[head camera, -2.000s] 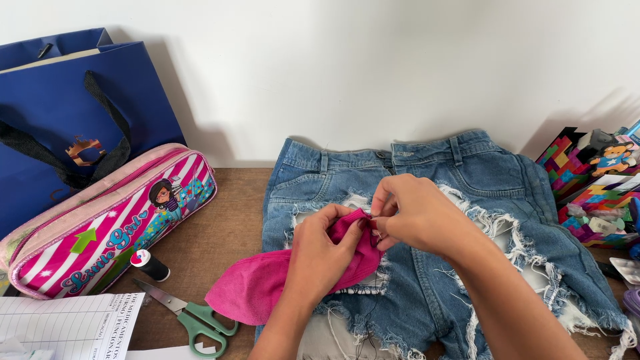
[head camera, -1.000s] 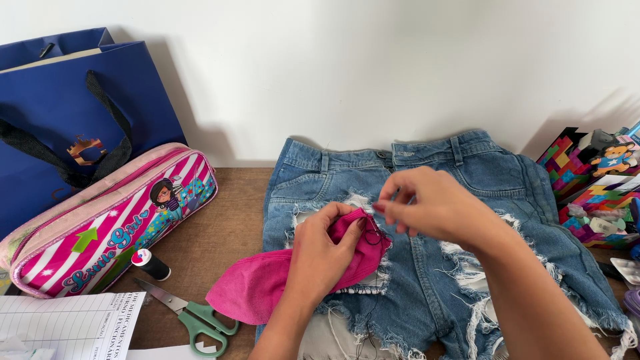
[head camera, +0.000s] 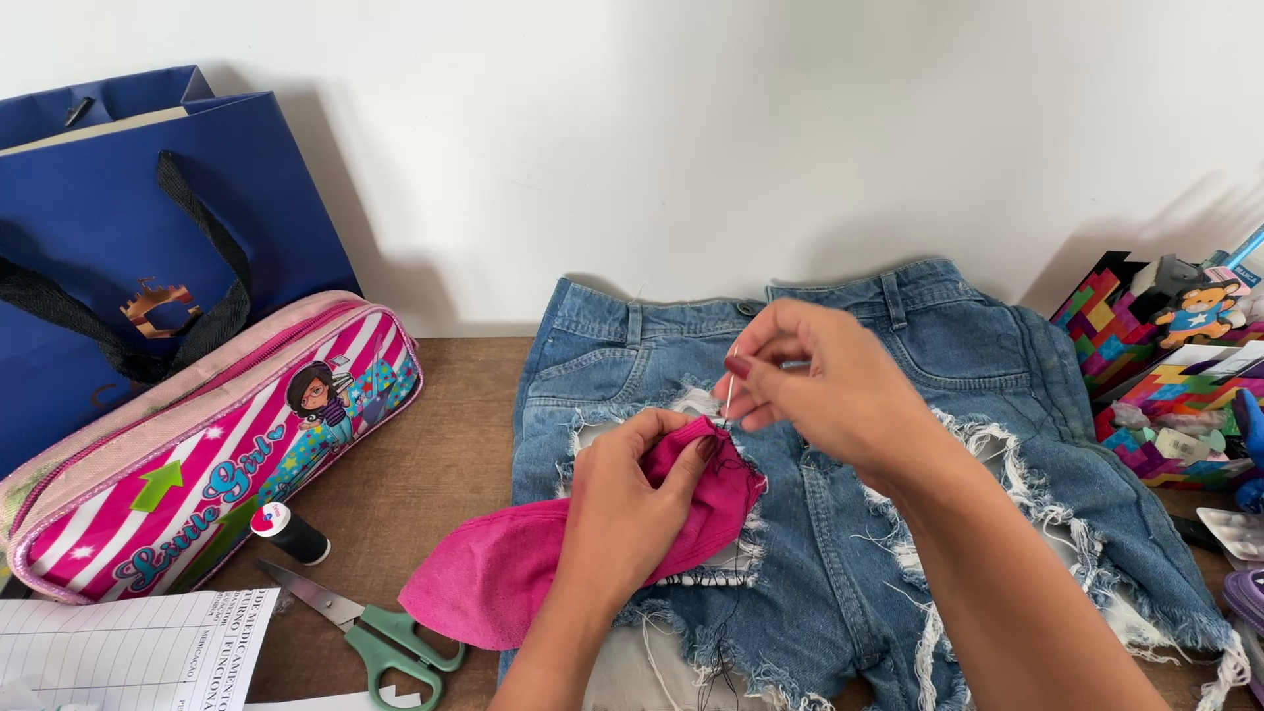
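Note:
My left hand (head camera: 637, 494) pinches the upper edge of a magenta piece of fabric (head camera: 494, 573) between thumb and fingers. Just above and to the right, my right hand (head camera: 810, 385) holds a sewing needle (head camera: 731, 390) upright, its lower end close to the fabric's edge. Dark thread lies in loops on the fabric and hangs down below it. Both hands are over ripped denim shorts (head camera: 839, 533) with frayed white holes, spread on the wooden table. Left of the fabric lie green-handled scissors (head camera: 395, 642), partly spread, and a spool of black thread (head camera: 291, 534).
A pink striped pencil case (head camera: 227, 444) and a blue paper bag (head camera: 128, 217) stand at the left, with printed paper sheets (head camera: 128, 647) in front. Colourful block-patterned boxes (head camera: 1175, 395) holding small items stand at the right, near a blister pack (head camera: 1234, 533). A white wall rises behind.
My right hand was against the fabric's edge, then moved off it, and now holds the needle by that edge. My left hand has kept its hold on the magenta fabric.

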